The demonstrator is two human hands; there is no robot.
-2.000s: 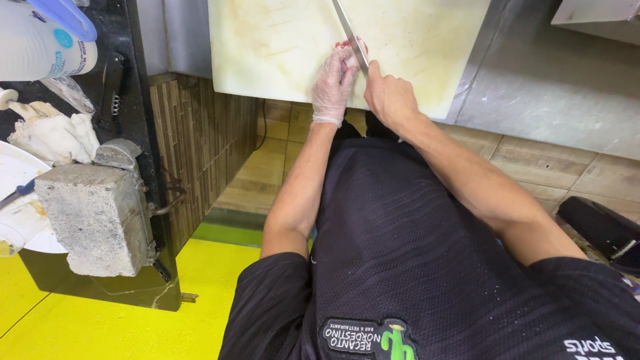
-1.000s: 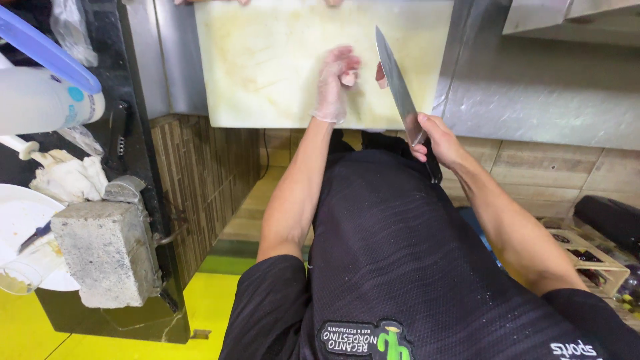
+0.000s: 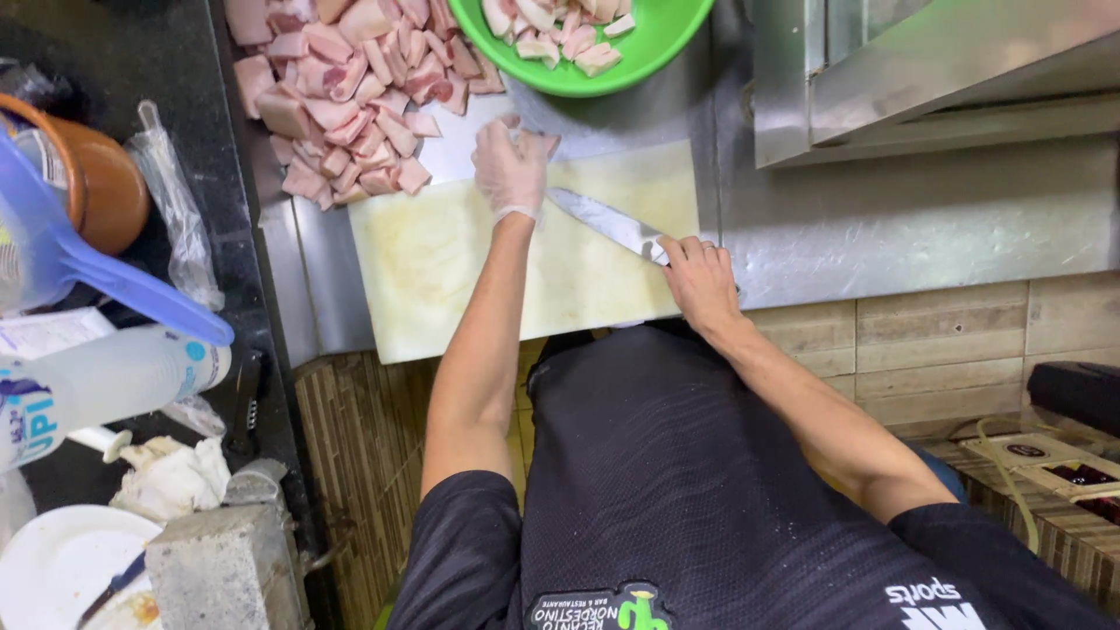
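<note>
My left hand (image 3: 514,171), in a clear disposable glove, is over the far edge of the white cutting board (image 3: 437,289), its fingers closed around a small pinkish piece of meat (image 3: 548,143) that shows beside the fingertips. My right hand (image 3: 703,284) grips the handle of a kitchen knife (image 3: 612,224); the blade lies low over the board, its tip pointing toward my left wrist. Many chunks of pale, fatty raw meat (image 3: 350,114) are heaped on the steel counter to the left. A green bowl (image 3: 573,80) holds more cut pieces beyond the board.
The dark counter at left carries a brown pot (image 3: 109,188), a blue plastic handle (image 3: 144,293), a plastic bottle (image 3: 122,372), a plate with a knife (image 3: 66,542) and a rough concrete block (image 3: 223,560). A steel fixture (image 3: 892,79) stands at upper right.
The left hand has moved to the board's far edge, and the knife now lies slanted toward it. The view has tilted up, bringing the meat heap and green bowl into sight.
</note>
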